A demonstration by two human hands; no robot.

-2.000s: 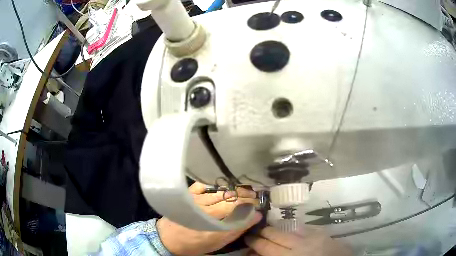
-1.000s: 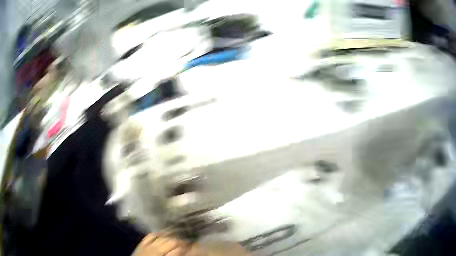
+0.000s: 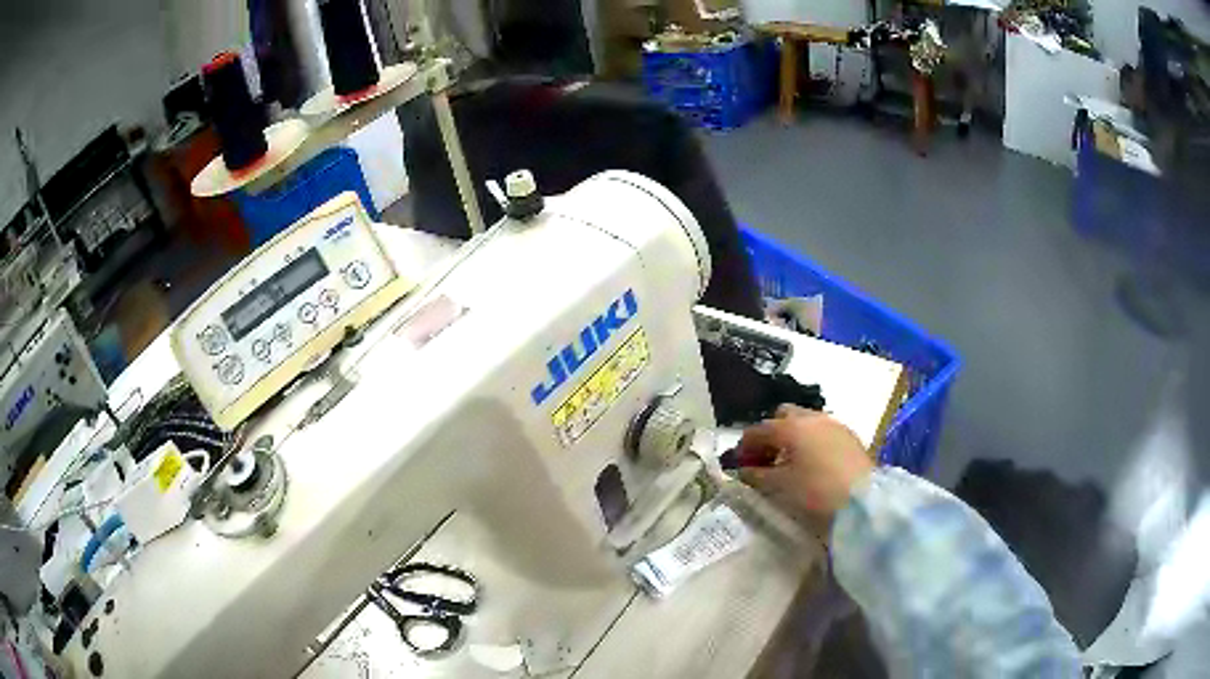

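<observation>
The white JUKI machine head (image 3: 491, 385) crosses the view diagonally. My right hand (image 3: 807, 464) is at its right end, just right of the round stitch dial (image 3: 662, 432). Its fingers are closed around a small dark item with some red (image 3: 752, 456), too small and partly covered to name. My left hand is out of the picture. The needle area and the dark garment under it are not in view.
Black-handled scissors (image 3: 427, 608) and a small printed white packet (image 3: 693, 548) lie on the bed. The control panel (image 3: 285, 305) and dark thread cones (image 3: 235, 117) are behind. A blue crate (image 3: 929, 378) stands beyond the table's right end.
The view has swung from the needle end to the machine's right end. My left hand has left the picture. My right hand has moved from the needle area to beside the dial.
</observation>
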